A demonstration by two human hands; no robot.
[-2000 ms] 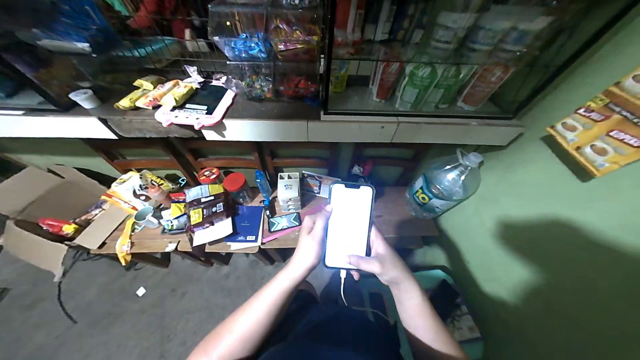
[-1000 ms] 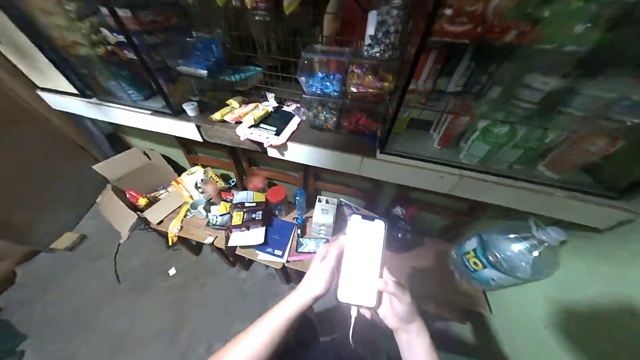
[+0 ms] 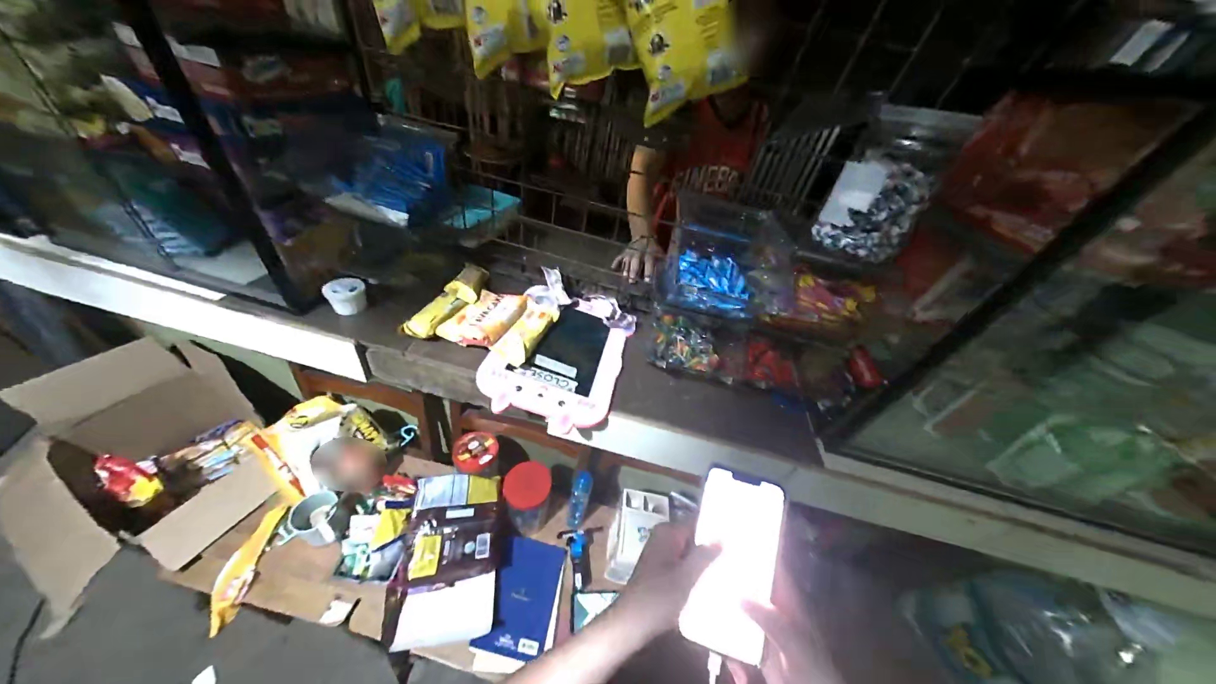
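Note:
A smartphone [image 3: 736, 565] with a glaring white screen is held upright between both hands, a white cable plugged into its lower end. My left hand [image 3: 665, 579] grips its left edge. At the lower right edge, my right hand [image 3: 784, 632] holds it too, its thumb over the screen. Left of the phone, a white divided box [image 3: 636, 534] stands on the bench beside a blue-handled tool [image 3: 578, 532]. Farther left lie a blue booklet [image 3: 518, 598], a brown packet [image 3: 454, 543] and a jar with a red lid [image 3: 527, 494].
An open cardboard box [image 3: 204, 480] stands at the left, near a mug [image 3: 315, 518]. On the counter [image 3: 408, 366] are snack packs [image 3: 484, 318], a pink-framed tablet [image 3: 570, 356] and a white tub [image 3: 344, 295]. Behind the wire grille, a person's hand [image 3: 638, 258] rests. A large plastic bottle [image 3: 1026, 627] lies lower right.
The view has swung left and closer to the counter. Both hands keep hold of the phone. A person's arm behind the grille now shows clearly.

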